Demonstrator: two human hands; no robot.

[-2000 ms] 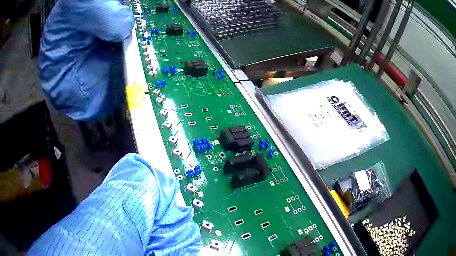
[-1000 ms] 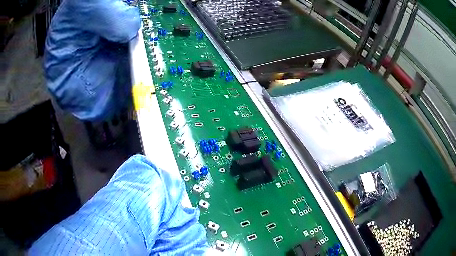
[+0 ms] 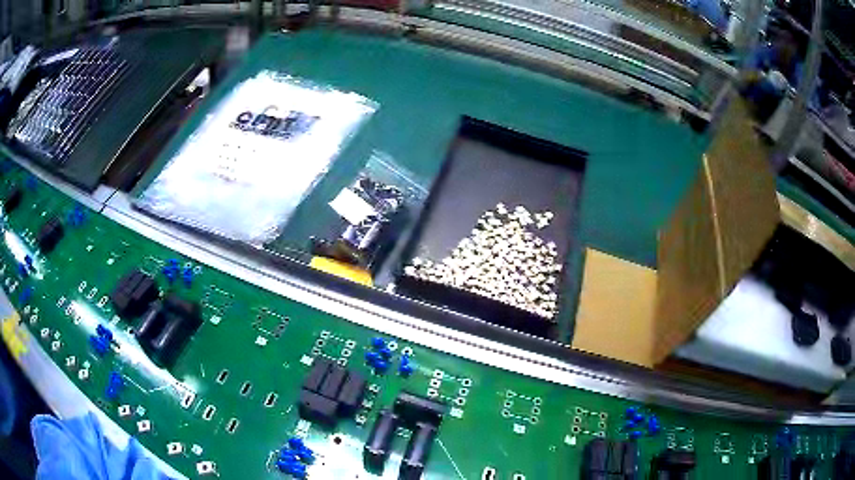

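The green printed circuit board [image 3: 253, 403] runs along the lower part of the view. It carries pairs of black relays [image 3: 331, 390], black cylindrical parts [image 3: 405, 433] beside them and clusters of blue disc parts [image 3: 295, 457]. Behind it, a shallow black component tray [image 3: 473, 192] holds a loose pile of small cream-white pieces [image 3: 511, 258]. Neither of my hands is in view. A blue sleeve shows at the lower left edge, cut off by the frame.
A large whitish plastic bag [image 3: 258, 155] and a small zip bag of dark parts [image 3: 370, 214] lie on the green mat. An open brown carton [image 3: 717, 234] with black blocks stands at the right. A dark rack [image 3: 70, 98] is at upper left. A conveyor rail [image 3: 309, 295] borders the board.
The view has swung to the right. The component tray now shows whole and the carton has come into view. The other person in blue has left most of the view.
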